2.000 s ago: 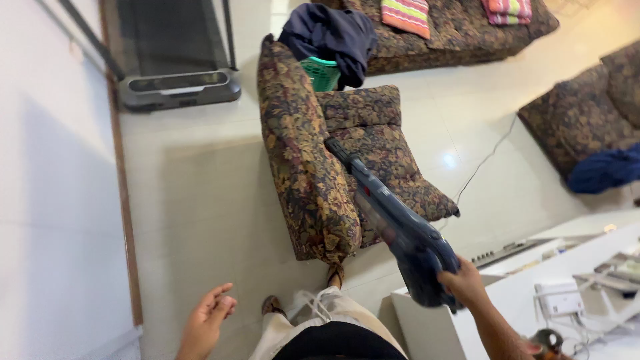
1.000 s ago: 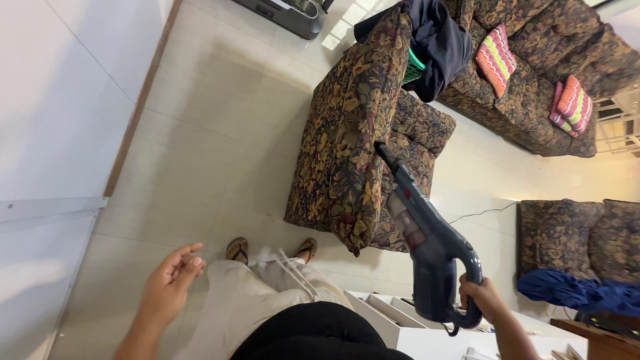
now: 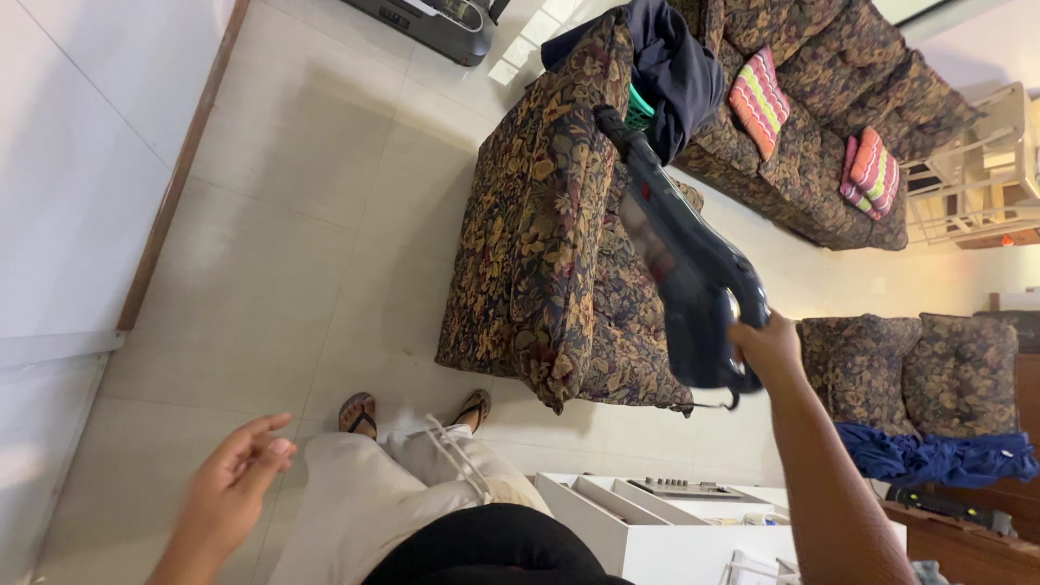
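Observation:
My right hand [image 3: 764,349] grips the handle of a dark handheld vacuum cleaner [image 3: 691,252], somewhat blurred. Its nozzle points up and left, over the top of the back of a floral upholstered armchair [image 3: 536,244]; whether it touches the fabric, I cannot tell. My left hand [image 3: 240,479] hangs in the air at the lower left, its fingers apart and slightly curled, holding nothing. Behind the armchair, a dark cloth [image 3: 670,73] lies over a green plastic basket [image 3: 639,107].
A floral sofa [image 3: 812,154] with striped cushions [image 3: 761,101] stands at the upper right. Another floral seat [image 3: 869,366] bears blue cloth [image 3: 934,455]. A white cabinet [image 3: 674,552] is close below the right arm. Part of a treadmill [image 3: 422,24] shows at the top.
The vacuum cleaner in my right hand has moved from over the seat to the top of the armchair's back. The view has shifted and turned.

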